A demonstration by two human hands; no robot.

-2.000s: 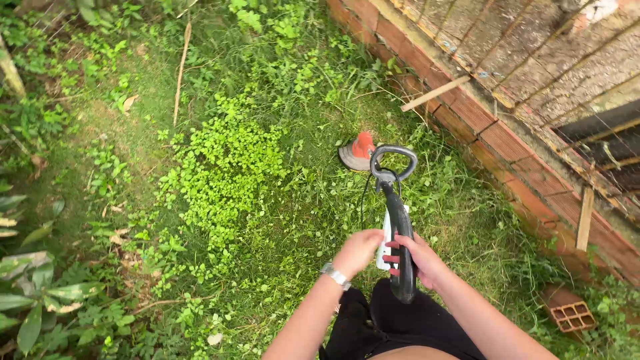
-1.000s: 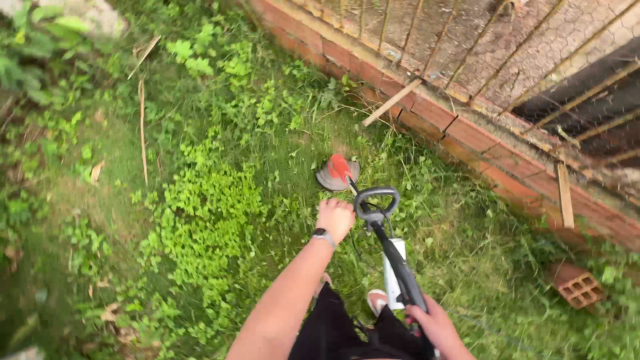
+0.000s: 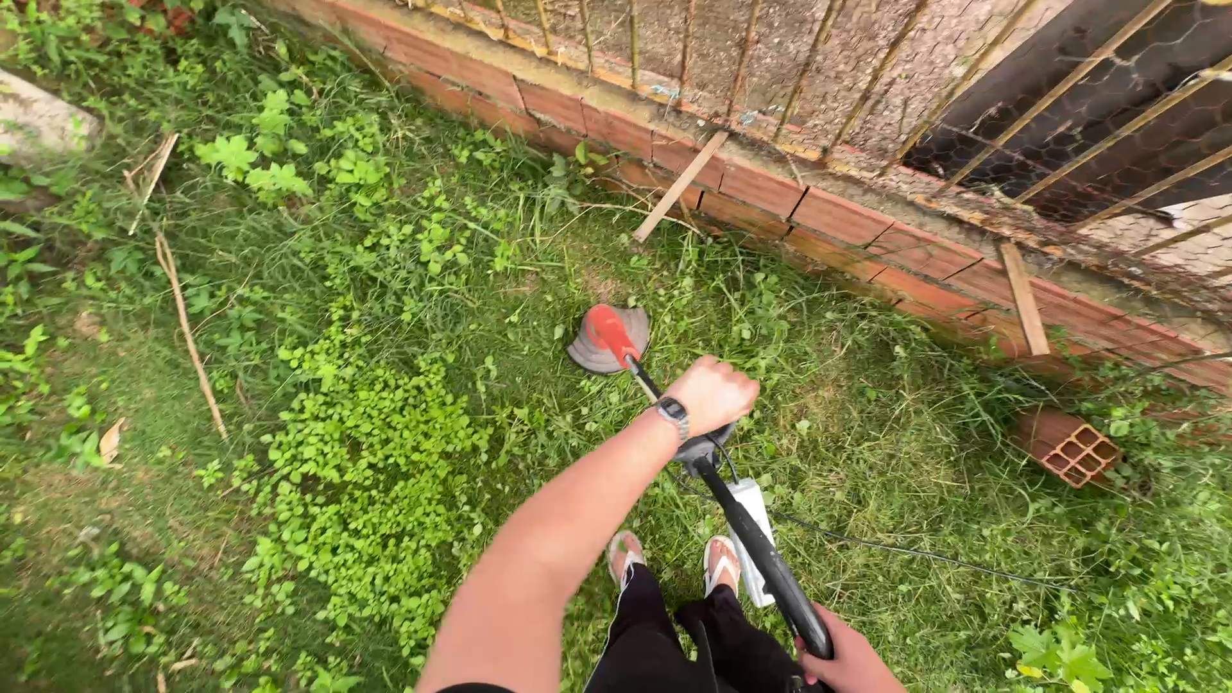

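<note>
A string trimmer (image 3: 760, 553) with a black shaft runs diagonally from the lower right up to its orange head and grey guard (image 3: 608, 339), which rest in the grass. My left hand (image 3: 712, 395), with a watch on its wrist, is closed around the loop handle at mid-shaft and hides most of it. At the rear end, my right hand (image 3: 847, 654) is wrapped around the black rear grip. A white box-like part (image 3: 753, 539) hangs beside the shaft, and a thin dark cord (image 3: 924, 553) trails off to the right through the grass.
A low brick wall (image 3: 741, 183) topped by rusty bars and wire mesh crosses the upper right, with wooden slats (image 3: 681, 186) leaning on it. A hollow brick (image 3: 1068, 448) lies in the grass at right. Leafy weeds (image 3: 366, 481) and a dry stick (image 3: 190, 332) are at left. My sandalled feet (image 3: 720, 563) stand below.
My left hand has gone from near the trimmer's rear body to its loop handle. My right hand is still at the rear part. The view has shifted towards the wall.
</note>
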